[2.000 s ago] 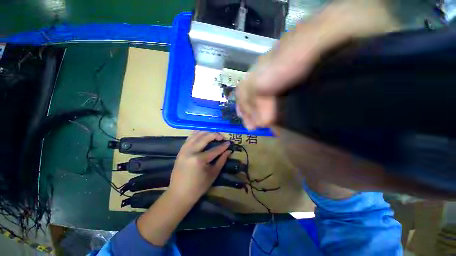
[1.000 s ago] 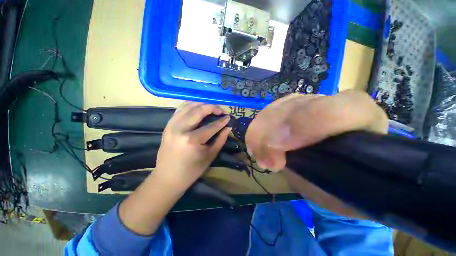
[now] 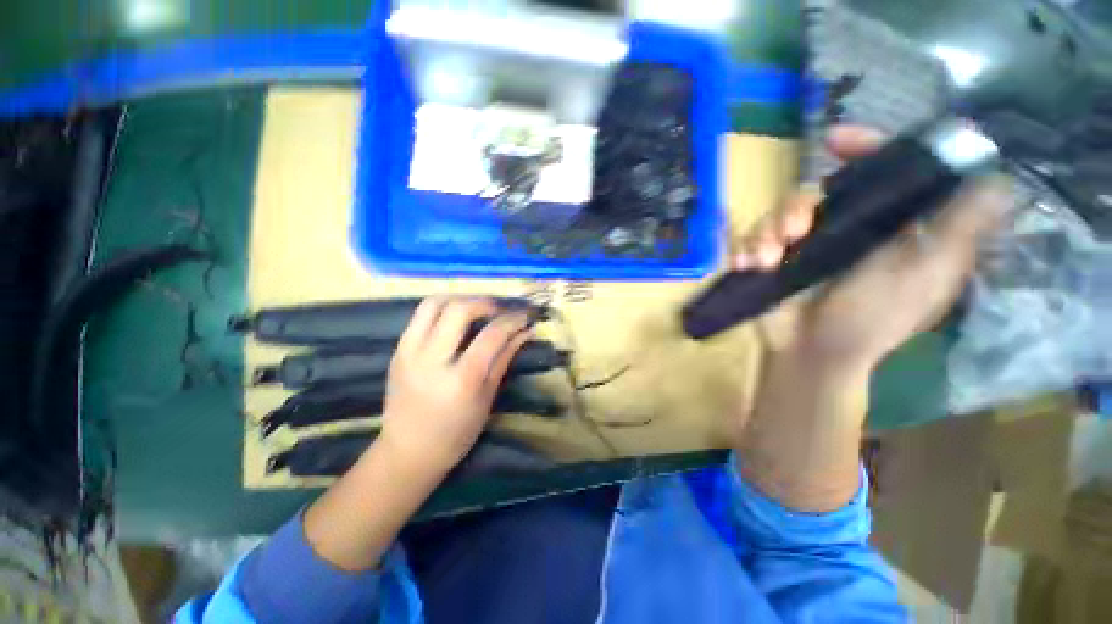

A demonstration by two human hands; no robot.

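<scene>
Several black padded headbands (image 3: 348, 321) lie side by side on the tan cardboard mat, with thin wires trailing at their right ends. My left hand (image 3: 441, 372) rests over the right part of the topmost headbands, fingertips at the top band's right end. My right hand (image 3: 872, 274) is raised at the right and holds a thick black electric screwdriver (image 3: 841, 226), its narrower end pointing down and left. The view is blurred, and no bit or screw can be made out.
A blue tray (image 3: 370, 219) holds a white-silver screw feeder (image 3: 439, 159) and many small black discs (image 3: 646, 159). A dark headband pile (image 3: 43, 317) is at left. A grey bag (image 3: 866, 61) and a crumpled clear bag (image 3: 1037, 293) are at right.
My right hand with the screwdriver has moved from the top band's right end up and to the right. My left hand stays on the headbands. The camera view has shifted.
</scene>
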